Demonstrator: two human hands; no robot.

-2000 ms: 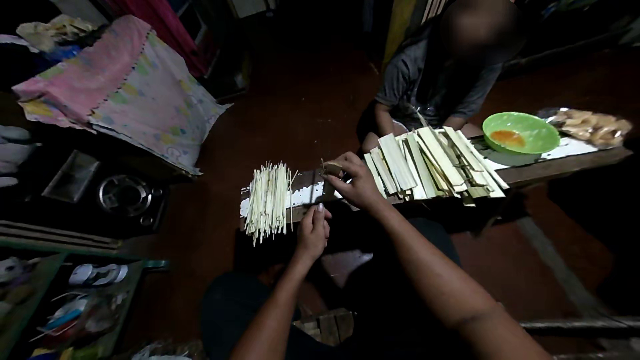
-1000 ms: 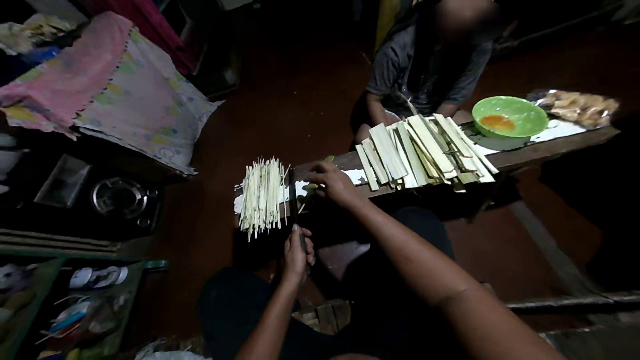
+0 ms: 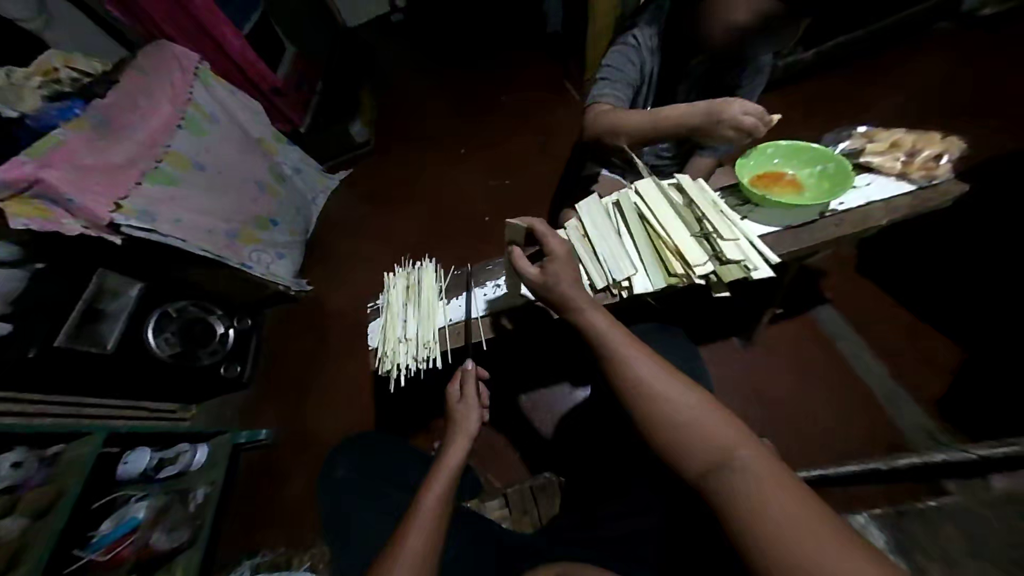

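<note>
My left hand (image 3: 466, 404) is closed on the handle of a knife (image 3: 469, 312), whose thin dark blade points away across the narrow wooden bench (image 3: 872, 216). To its left lies a bundle of thin pale split sticks (image 3: 410, 320), with a few loose sticks beside the blade. My right hand (image 3: 552, 268) is raised over the bench and pinches a small flat brownish piece (image 3: 517, 232) between thumb and fingers; its material is unclear. Right of that hand, wider pale green flat strips (image 3: 660, 232), perhaps split stalk, lie in an overlapping pile.
A green bowl (image 3: 832, 172) with orange liquid and a clear bag of snacks (image 3: 904, 152) stand at the bench's right end. Across from me, a person's hand (image 3: 732, 120) holds a small morsel near the bowl. A gas stove (image 3: 190, 332) and cloth-covered furniture (image 3: 232, 176) are at left.
My right hand has moved away from the knife, to the right and upward. The other person's hand has risen from low behind the strips to beside the bowl, now with a morsel.
</note>
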